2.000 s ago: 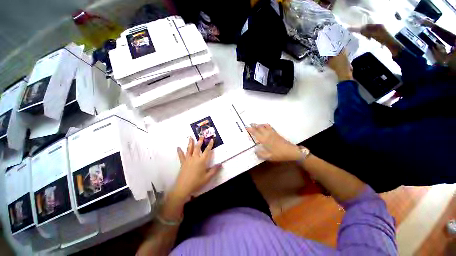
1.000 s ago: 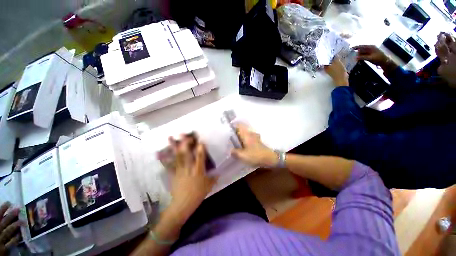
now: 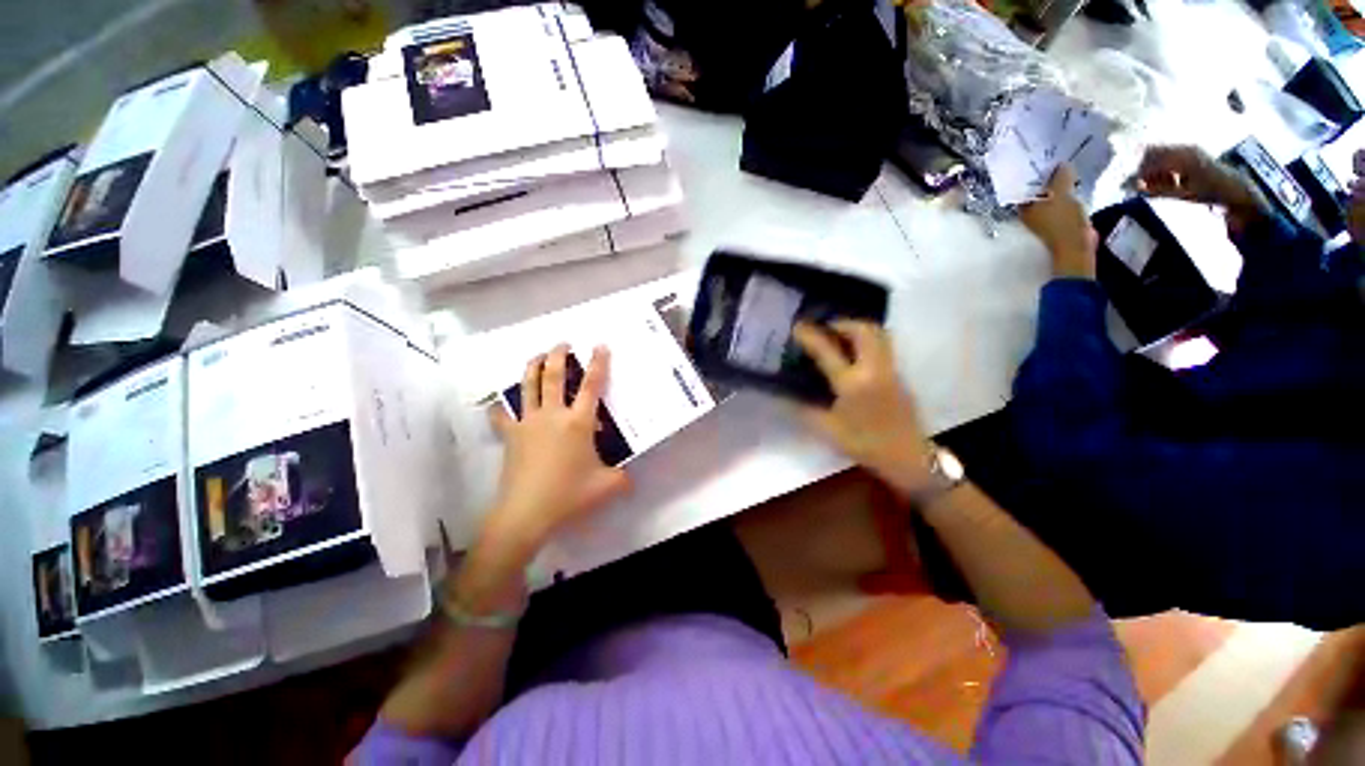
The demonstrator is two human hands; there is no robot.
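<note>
A white retail carton (image 3: 647, 364) with a dark picture panel lies on the bench in front of me. My left hand (image 3: 562, 434) rests on it with fingers spread, over the picture panel. My right hand (image 3: 861, 386) has its fingers on a black inner tray (image 3: 749, 320) with a white paper inside. The tray is at the carton's right end, slightly tilted and blurred. Whether it touches the carton I cannot tell.
A stack of flat cartons (image 3: 517, 127) stands at the back. Open cartons (image 3: 277, 449) lean in rows at left. Black trays (image 3: 826, 112) and silvery clear bags (image 3: 973, 75) are at the back. A neighbour in dark blue (image 3: 1168, 434) works at right, holding white sheets (image 3: 1043, 145).
My right hand has left the carton and now has the black tray, which was near the back. The carton looks narrower, its right flap no longer spread out. My left hand stays on it.
</note>
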